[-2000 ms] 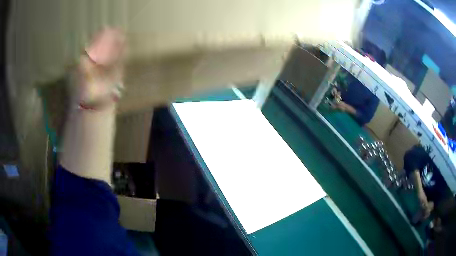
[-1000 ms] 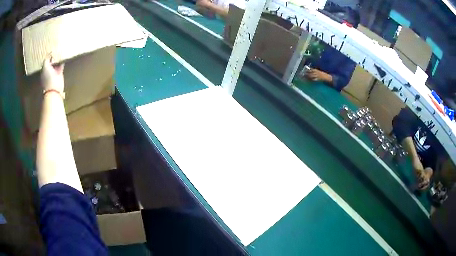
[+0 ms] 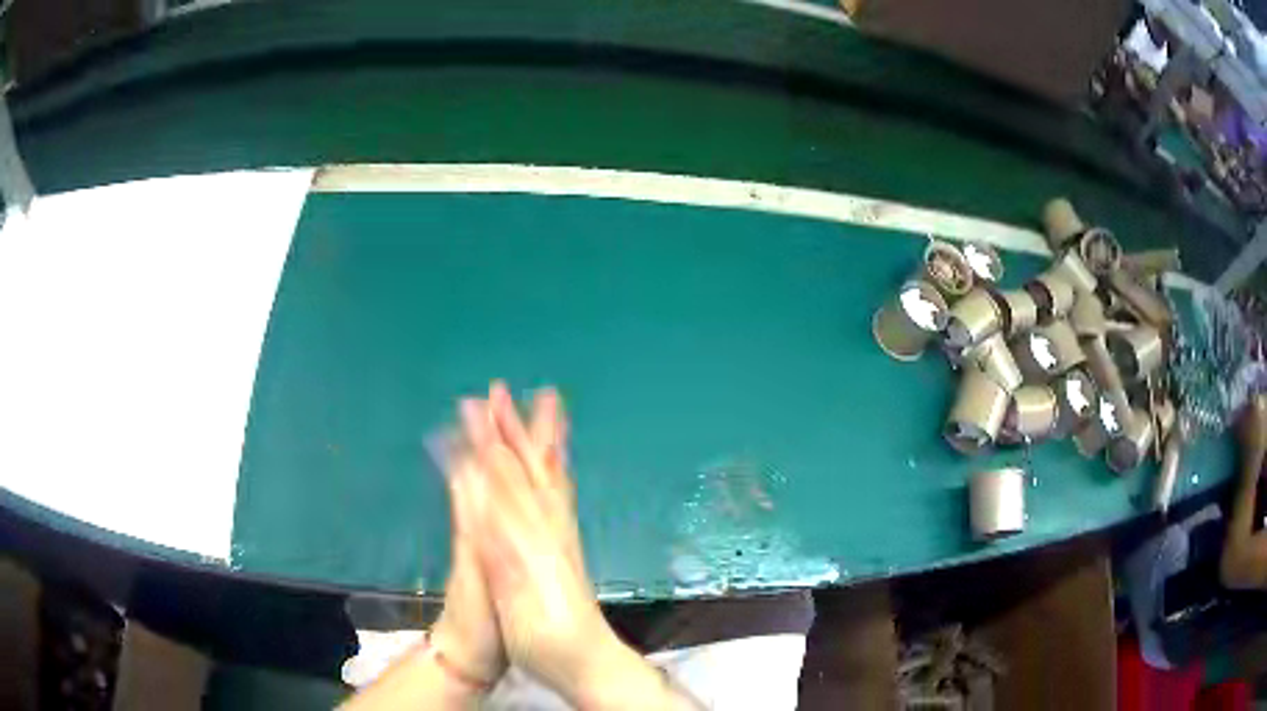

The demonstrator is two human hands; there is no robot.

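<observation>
My left hand [image 3: 475,604] and my right hand [image 3: 535,556] are pressed palm to palm over the green bench mat [image 3: 639,320], near its front edge. Both are empty, with fingers stretched forward and slightly blurred. A red band is on my left wrist. A pile of beige fan modules [image 3: 1045,347] lies at the right of the mat, several with white patches in their mouths. A single fan module [image 3: 998,503] sits apart in front of the pile.
A white sheet [image 3: 125,347] lies at the left. A pale strip [image 3: 598,183] separates the mat from the dark green belt [image 3: 556,111]. Below the bench edge are a right-hand carton [image 3: 850,653] with small beige parts and a left carton [image 3: 160,667]. Another person's arm [image 3: 1248,514] shows at far right.
The view has swung right from the cartons to the bench. My left hand has let go of the cardboard flap. Both hands are now in view, together.
</observation>
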